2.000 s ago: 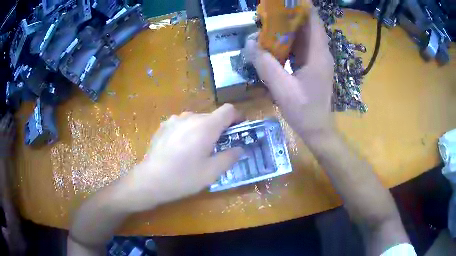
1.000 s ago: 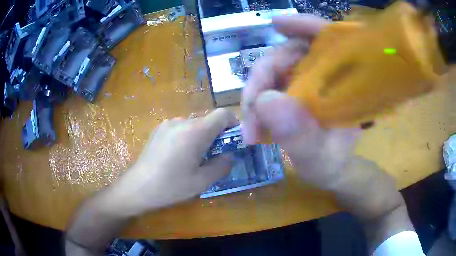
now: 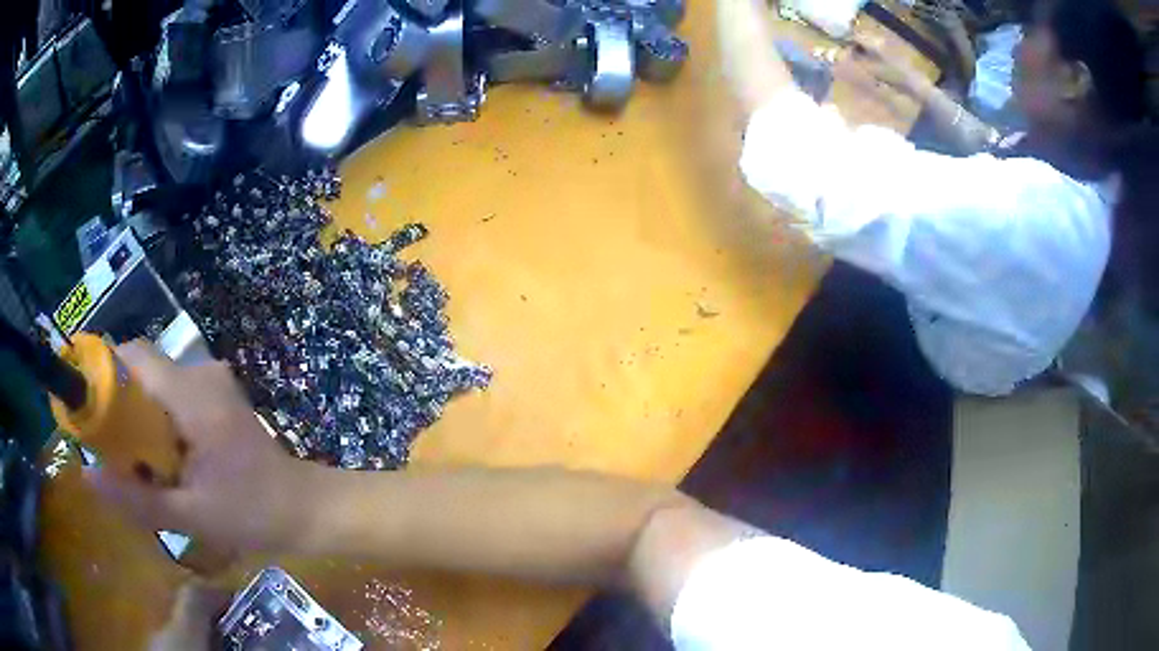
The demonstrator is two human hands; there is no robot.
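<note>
My right hand [image 3: 210, 464] is at the left of the view, closed around the orange electric screwdriver [image 3: 121, 413]; its tip is hidden. The pale grey housing [image 3: 286, 623] lies on the bench at the bottom left, cut off by the picture's edge, with small metal pieces in it. A small, blurred part of my left hand [image 3: 191, 623] shows beside the housing's left side; its fingers and grip cannot be made out. The screw feeder [image 3: 127, 299], with a yellow label, stands behind my right hand.
A large pile of metal fittings [image 3: 337, 337] lies right of the feeder. Dark stacked housings [image 3: 445, 64] are heaped behind it. The orange-yellow bench [image 3: 572, 318] curves away to the right. Another person in white [image 3: 941, 229] works there, one arm reaching over the bench.
The view has swung right, bringing the fittings pile and other person into view. The housing and both hands now appear farther left. My right hand still holds the screwdriver; my left is mostly cut off.
</note>
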